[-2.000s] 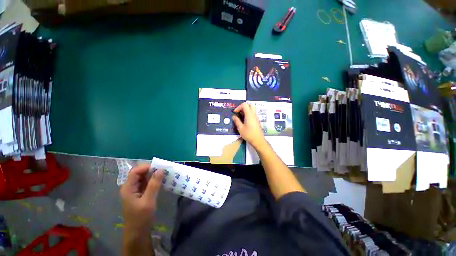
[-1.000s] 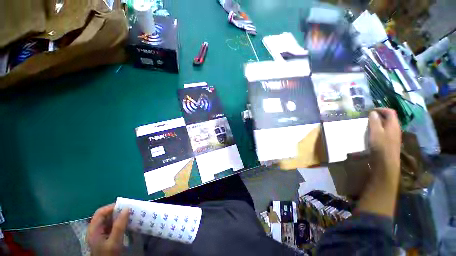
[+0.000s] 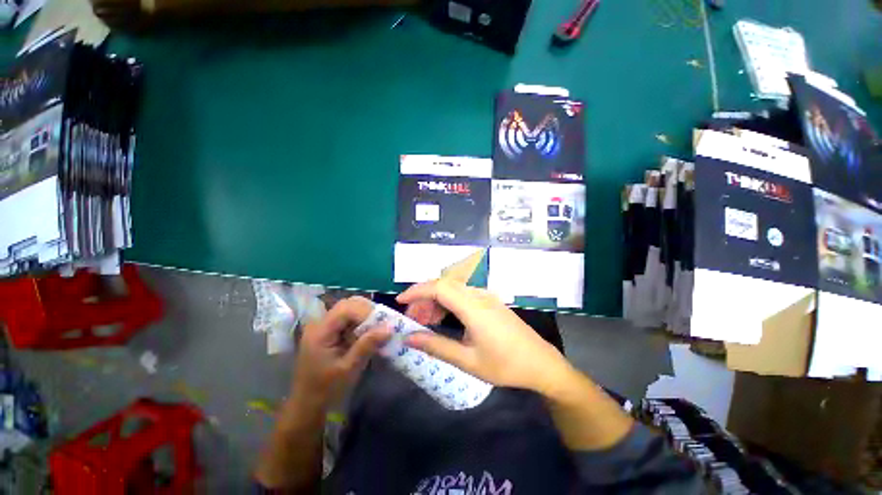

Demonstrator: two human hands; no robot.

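The white sticker sheet (image 3: 440,375) with rows of small blue marks curls over my lap. My left hand (image 3: 338,346) grips its upper left end. My right hand (image 3: 484,334) is at the same end, its thumb and fingers on or just over the sheet; whether a sticker is between the fingertips cannot be told. A flat box blank (image 3: 539,213) lies on the green table just beyond my hands, with black panels, a wave "M" logo and white flaps. My right hand is close to its brown inner flap.
A large pile of box blanks (image 3: 754,232) stands at the right edge, another pile (image 3: 95,164) at the left. A black box (image 3: 484,21), a red knife (image 3: 577,21) and a white patterned stack (image 3: 771,58) are at the back. Red stools (image 3: 82,309) stand below left.
My right hand has let go of the blank it held at the right and come to the sticker sheet. A blank tops the right pile. The view has turned back left.
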